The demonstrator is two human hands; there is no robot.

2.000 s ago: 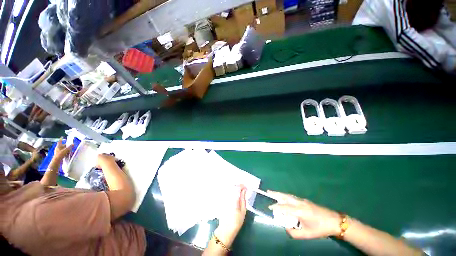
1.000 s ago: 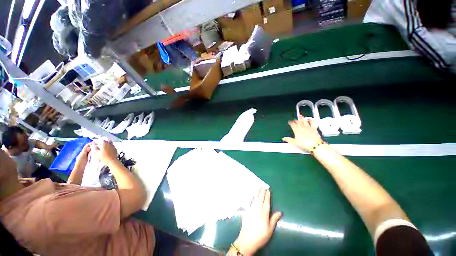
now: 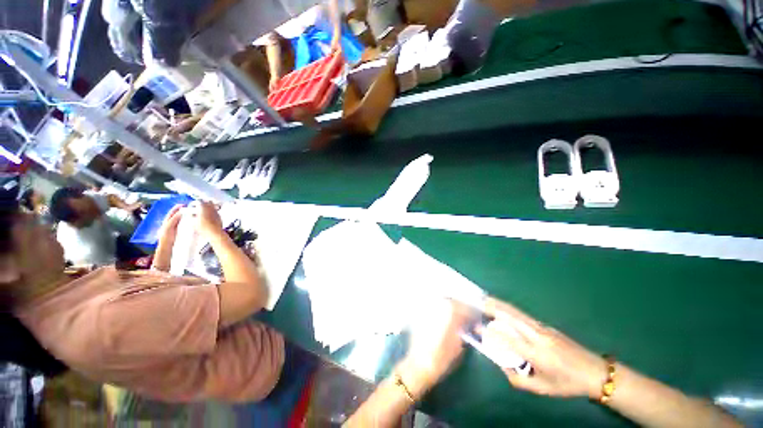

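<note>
My right hand (image 3: 544,351) holds a white loop-shaped plastic unit (image 3: 504,349) low over the green worktop, its loop end pointing left. My left hand (image 3: 439,338) is at the right edge of the fanned stack of white sheets (image 3: 368,280), close to the unit's loop end. It is blurred and overexposed, so its grip cannot be told. Two bare white units (image 3: 596,180) stand side by side on the belt. A wrapped unit (image 3: 404,188) lies across the belt's near edge, beyond the stack.
A white edge strip (image 3: 586,235) separates worktop and belt. A seated person (image 3: 159,326) works at left beside dark tangled parts (image 3: 240,238) and a blue tray (image 3: 159,219). More white units (image 3: 255,177) lie on the belt at left. Across the belt are an open carton (image 3: 368,104) and a red crate (image 3: 305,88).
My right hand has taken one of three bare units off the belt and brought it back to the stack. My left hand has moved towards it. The red crate across the belt is now held up.
</note>
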